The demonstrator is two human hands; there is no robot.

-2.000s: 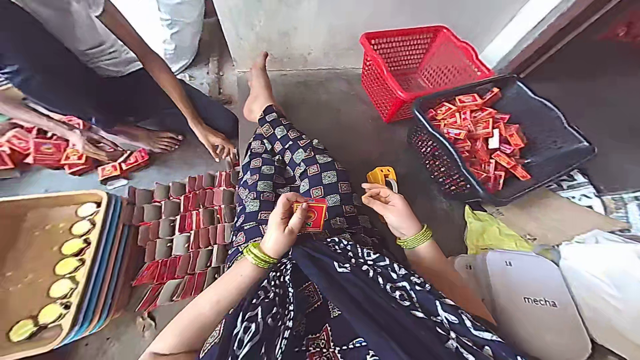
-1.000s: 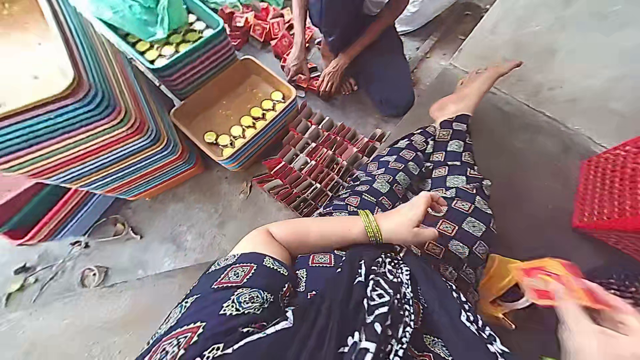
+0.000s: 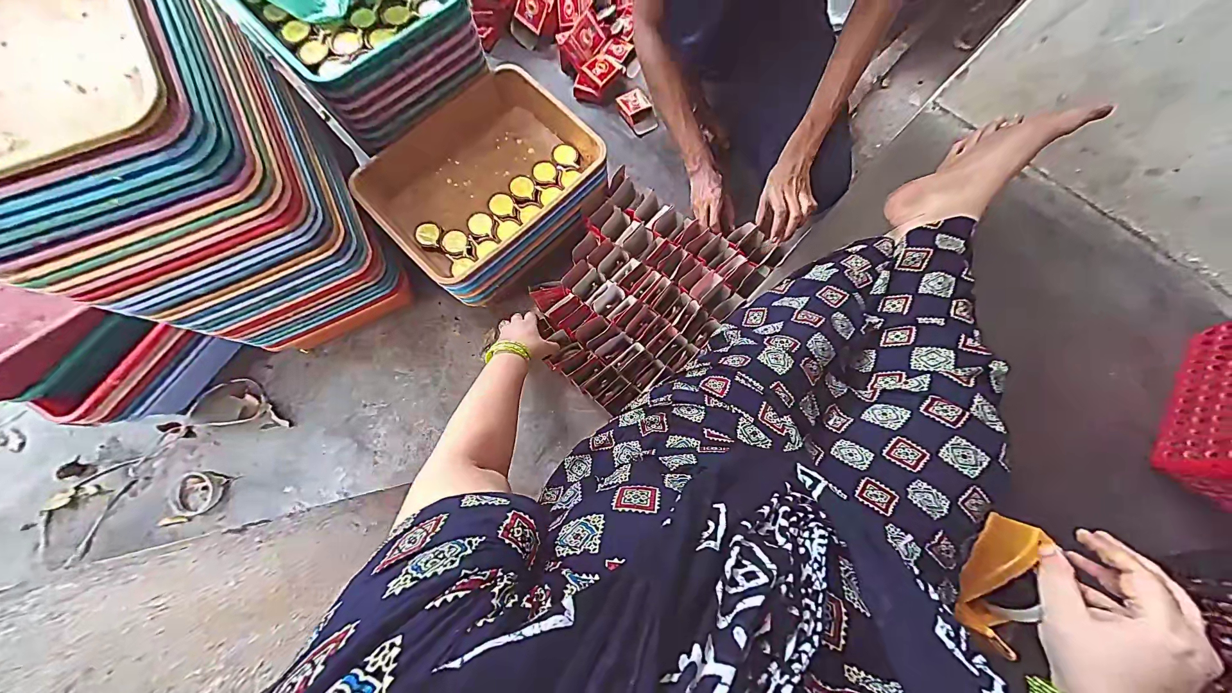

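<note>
My left hand is at the near left corner of a block of small red and grey cardboard boxes, standing in close rows on the floor beside my leg. Its fingertips meet the end box; whether they grip it is not clear. At the lower right, my right hand has its thumb and fingers apart, the thumb tip at the edge of a yellow-orange object with a pale strip. Whether it touches that object cannot be told. A co-worker's hands are at the far end of the box rows.
A brown tray with round yellow-topped items tops a stack left of the boxes. Tall stacks of coloured trays stand further left, a teal tray behind. Loose red boxes lie beyond. A red plastic basket is at right.
My left hand has moved from over my lap to the box rows. The red box last seen in my right hand is not visible there now. The co-worker's hands have come to the rows.
</note>
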